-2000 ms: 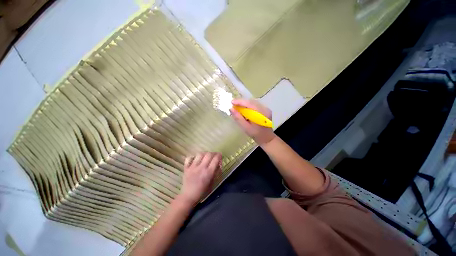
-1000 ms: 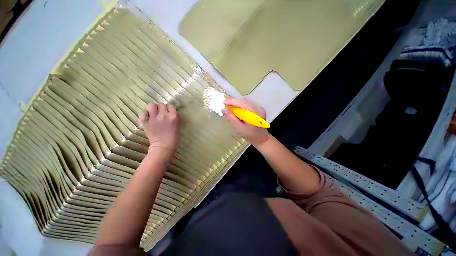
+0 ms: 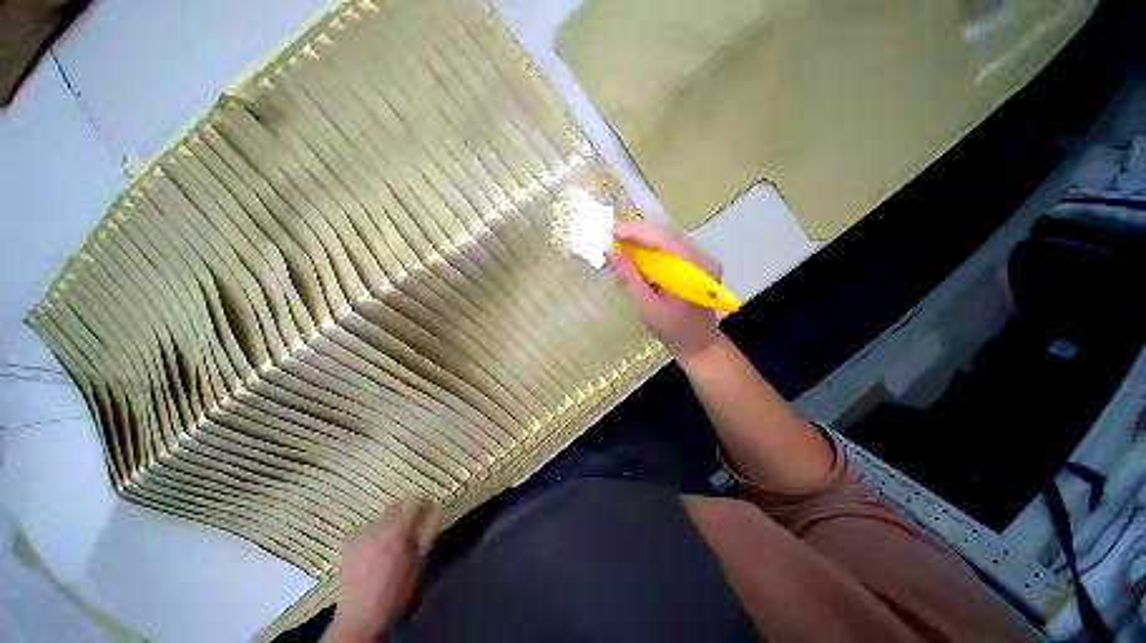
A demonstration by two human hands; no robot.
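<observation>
The fanned khaki panels (image 3: 415,214) overlap in narrow ridges on the white table. A pale line runs across them, and pale marks line both long edges. My right hand (image 3: 672,295) is shut on the yellow handle of the glue brush (image 3: 587,229). Its white bristles are over the right end of the fan, near the end of the pale line; contact cannot be told. My left hand (image 3: 383,559) is at the near edge of the fan, low in the picture, blurred. Its fingers are curled and I cannot tell if it holds anything.
Notched khaki panels (image 3: 779,101) lie flat beyond the fan at the upper right. The white table top (image 3: 88,138) shows around the fan. A dark table edge (image 3: 867,295) runs diagonally. A perforated metal rail (image 3: 943,515) and dark and white items are at the right.
My left hand has moved from the middle of the fan down to its near edge. My right hand still holds the brush near the fan's right end. The camera view has shifted.
</observation>
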